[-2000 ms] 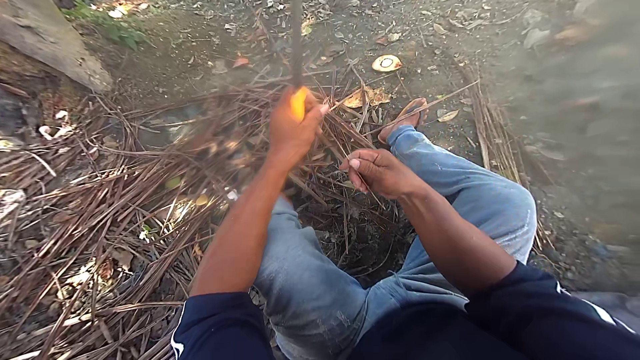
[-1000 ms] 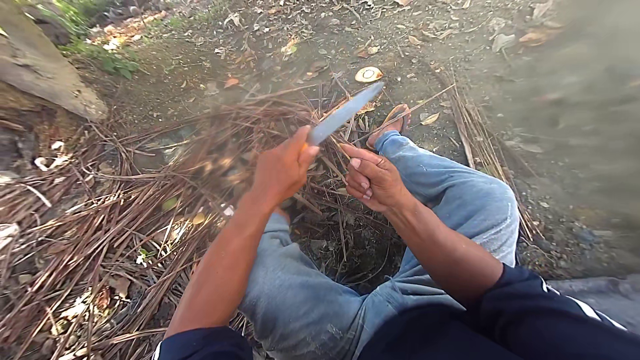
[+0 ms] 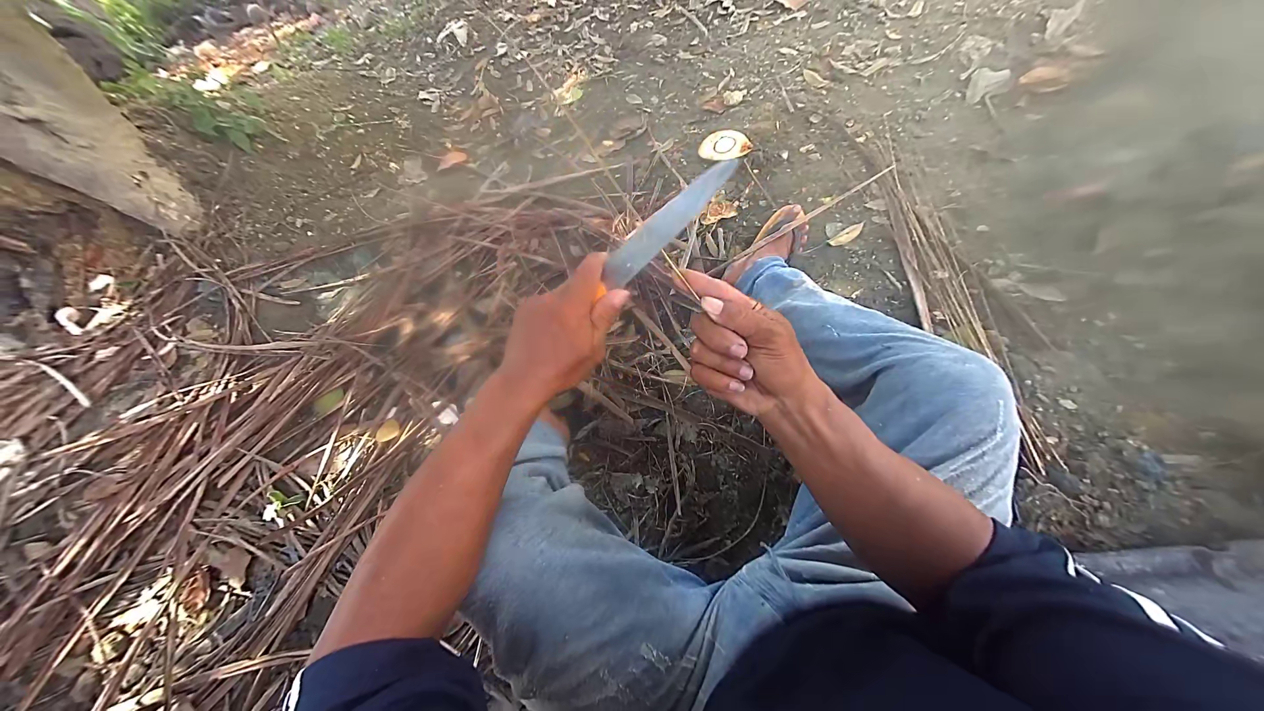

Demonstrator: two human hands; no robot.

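Observation:
My left hand (image 3: 563, 331) is closed around the orange handle of a knife, whose broad metal blade (image 3: 671, 222) points up and to the right. Just right of it, my right hand (image 3: 746, 341) pinches a thin brownish strip (image 3: 681, 272) between thumb and forefinger, its other fingers curled. The strip passes close to the blade; whether they touch I cannot tell. Beneath and beyond both hands lies a loose heap of dry, thin brown strips (image 3: 484, 247), like dried palm leaflets, partly blurred.
More dry strips (image 3: 188, 434) cover the ground at left. A narrow bundle of thin sticks (image 3: 928, 247) lies beyond my bent right knee. A round pale object with a ring mark (image 3: 725, 145) is on the soil near my sandaled foot (image 3: 780, 232). A wooden trunk or board (image 3: 89, 128) stands upper left.
The knife blade, pointing straight up two seconds ago, has tilted to the right across the space before my right hand. Since one second ago both hands have hardly moved.

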